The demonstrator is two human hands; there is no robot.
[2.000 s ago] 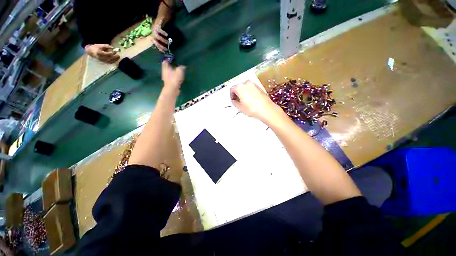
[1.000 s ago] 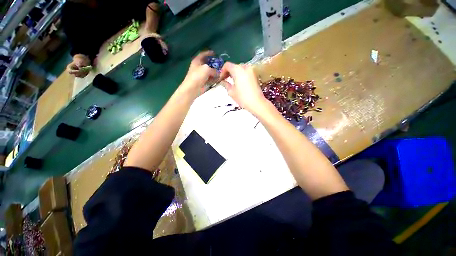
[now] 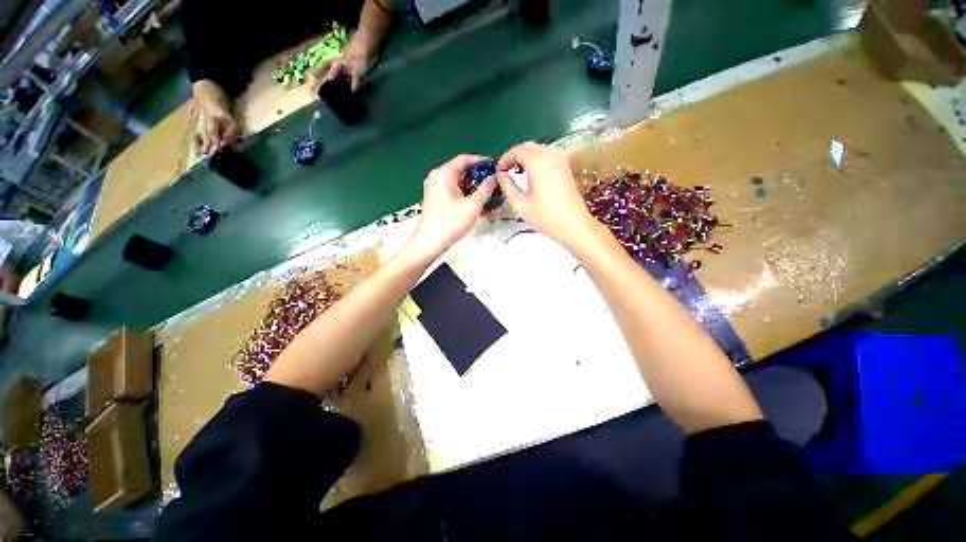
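Observation:
My left hand [image 3: 453, 197] holds a dark blue-black round unit [image 3: 482, 182] above the far edge of the white work board [image 3: 551, 360]. My right hand [image 3: 538, 188] meets it there, its fingertips pinched at the unit's right side; what they pinch is too small to tell. A black adhesive sheet [image 3: 462, 323] with a stepped edge lies on the board, a yellowish edge showing at its left. A tangled pile of wired components [image 3: 655, 217] lies right of the board, another pile [image 3: 286, 323] left. A few thin dark leads lie near my right hand.
A green conveyor belt [image 3: 392, 138] runs beyond the board, carrying black cylinders [image 3: 146, 253] and round units [image 3: 201, 219]. A white post [image 3: 640, 64] stands at the far edge. A person opposite touches black cylinders near green parts [image 3: 310, 57]. Cardboard boxes [image 3: 119, 455] are left, a blue bin [image 3: 909, 402] right.
My left hand first reached over the belt to a round unit, then brought it back to my right hand. Both hands now hold together at the unit. The person opposite has moved their hands to cylinders.

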